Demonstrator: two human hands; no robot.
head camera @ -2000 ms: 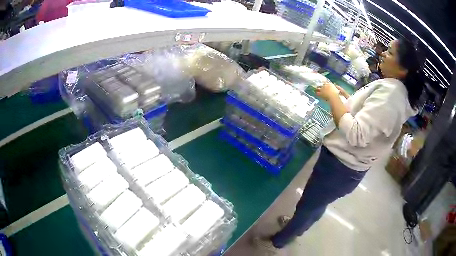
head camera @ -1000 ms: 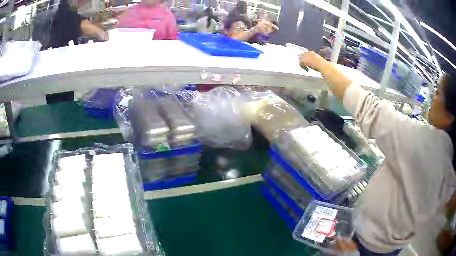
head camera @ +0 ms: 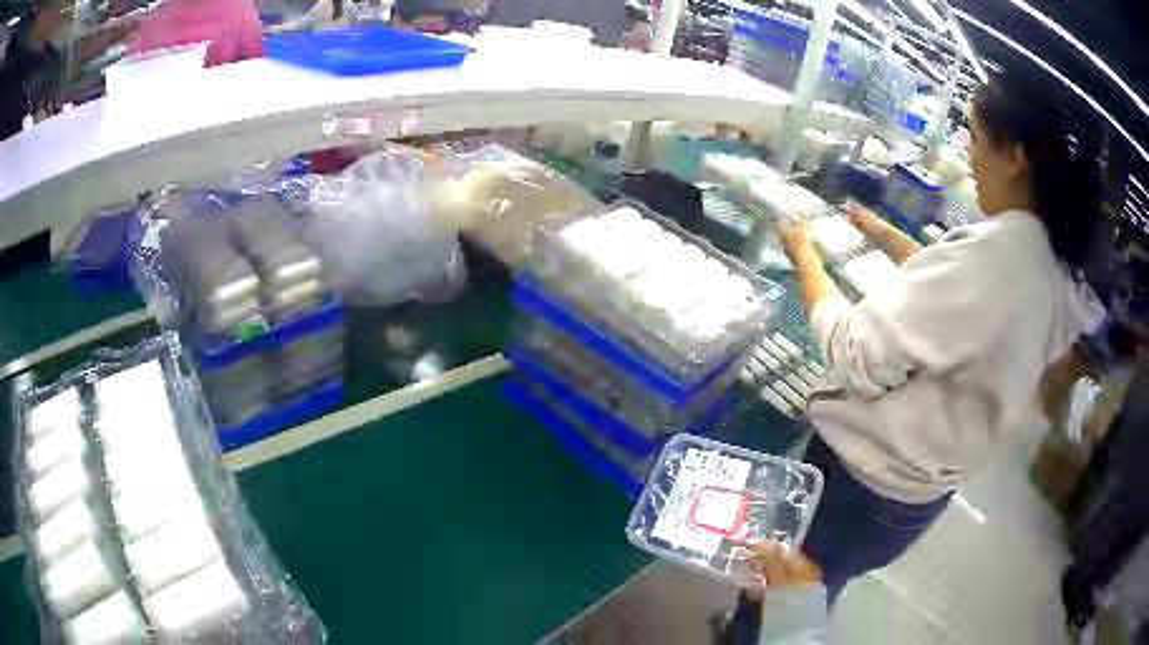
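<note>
My right hand (head camera: 784,566) comes in from the bottom edge in a light grey sleeve. It is shut on the lower right edge of a clear lidded box (head camera: 680,536) with a white, red-outlined label (head camera: 718,509). The box is held up over the table's front edge. My left hand is out of the picture. At the left, a clear tray (head camera: 240,542) holds two rows of white units (head camera: 151,481). Another clear tray of white units (head camera: 655,271) tops a stack with blue trays (head camera: 573,422) behind the box.
A person (head camera: 939,334) stands at the right, both hands at white items. A bagged stack of grey-looking units (head camera: 258,271), a crumpled clear bag (head camera: 401,239) and a beige-filled bag (head camera: 523,208) sit under the white shelf (head camera: 554,91). A blue tray (head camera: 365,51) lies on the shelf.
The view has swung right since one second ago. My right hand and the clear box show more fully. The other person's arm has come down from the shelf, and both their hands are at white items.
</note>
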